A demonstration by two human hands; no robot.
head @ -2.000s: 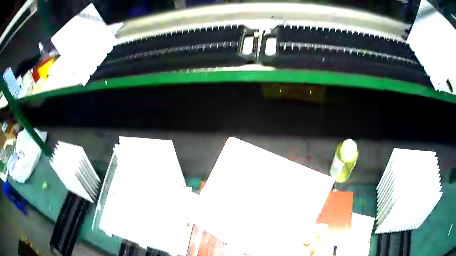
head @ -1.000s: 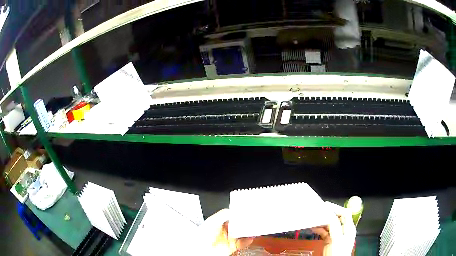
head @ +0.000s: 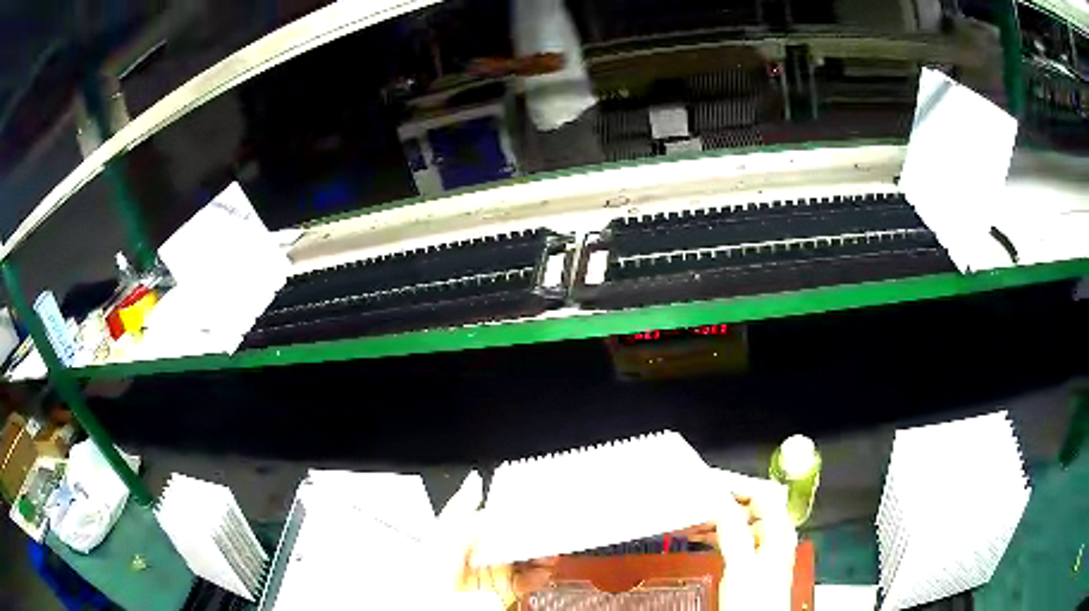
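A white LED board panel [head: 603, 495] with a toothed far edge is held raised and tilted over the test fixture, near the bottom centre. My left hand [head: 496, 573] holds its left end, and my right hand [head: 755, 537] holds its right end. Both hands are washed out by glare. The orange-red fixture base [head: 645, 568] shows beneath the panel, with a pale ribbed centre; its near part is cut off by the picture's edge. The clear lid [head: 282, 559] lies open at the fixture's left, with white glare beside it.
Slotted racks of upright white panels stand at the left [head: 213, 531] and right [head: 955, 507]. A yellow-green bottle [head: 795, 480] stands behind my right hand. The green-edged shelf [head: 478, 343] crosses above, carrying black racks [head: 740, 257]. A power supply [head: 678, 351] with red digits sits beneath. A white bag [head: 93, 507] lies far left.
Two seconds ago no hand was clearly visible and the fixture area was glaring white. Since one second ago both hands still hold the panel; the view has shifted and tilted.
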